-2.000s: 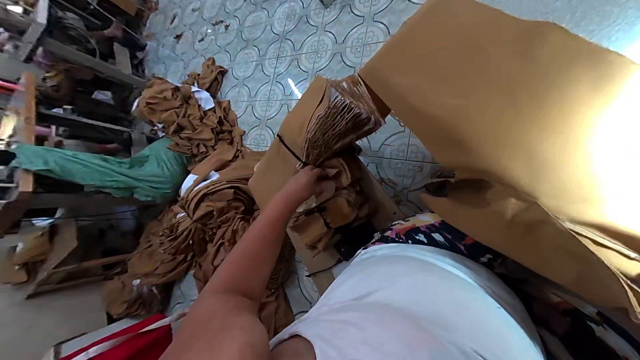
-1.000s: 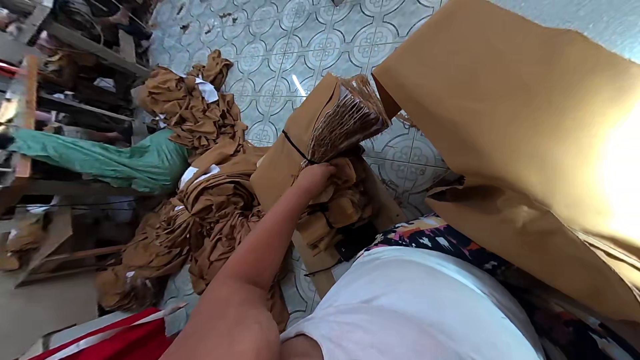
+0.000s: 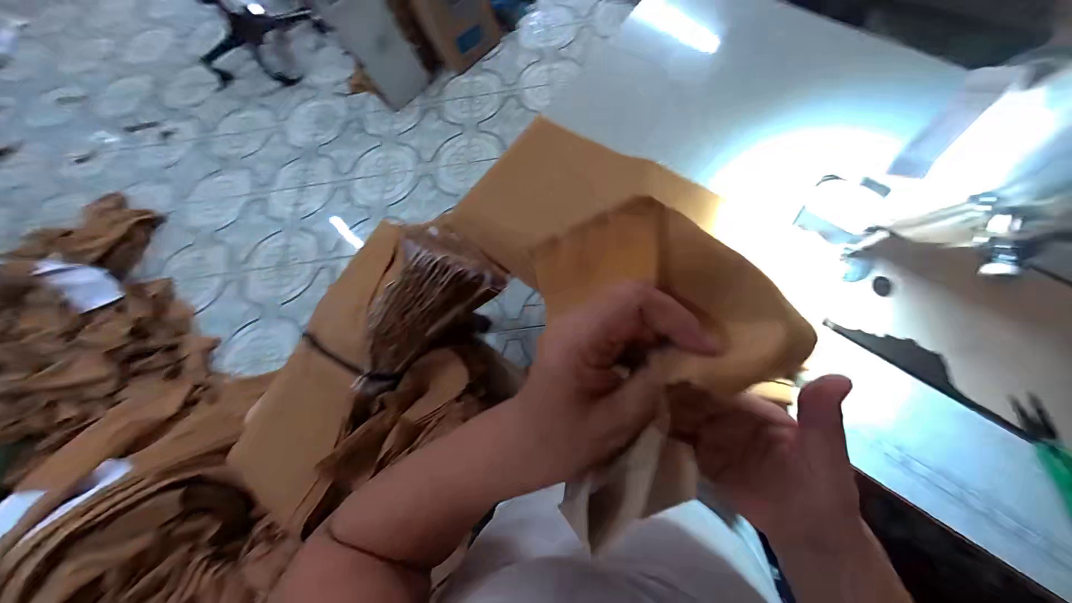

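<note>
My left hand [image 3: 599,373] is closed on a folded piece of brown cloth [image 3: 720,293], pinching it between thumb and fingers. Just right of it, my right hand [image 3: 775,456] has its thumb raised and apart, while the cloth covers its fingertips. Part of the piece hangs below both hands, its pale side showing. Behind my left hand lies a larger flat brown cloth panel [image 3: 578,184], reaching onto the white table. To the left is a bundle of stacked brown pieces [image 3: 318,368], tied round with a dark band.
A sewing machine [image 3: 988,193] stands on the white tabletop [image 3: 779,100], its lamp very bright. Green-handled snips [image 3: 1051,456] are at the right edge. Heaps of brown cloth [image 3: 117,360] with white slips lie at left on the patterned tile floor [image 3: 285,260]. Cardboard boxes [image 3: 456,33] stand farther back.
My left hand has left the tied bundle and now grips a cloth piece farther right. My right hand has come into view. The view has swung right, onto the sewing machine.
</note>
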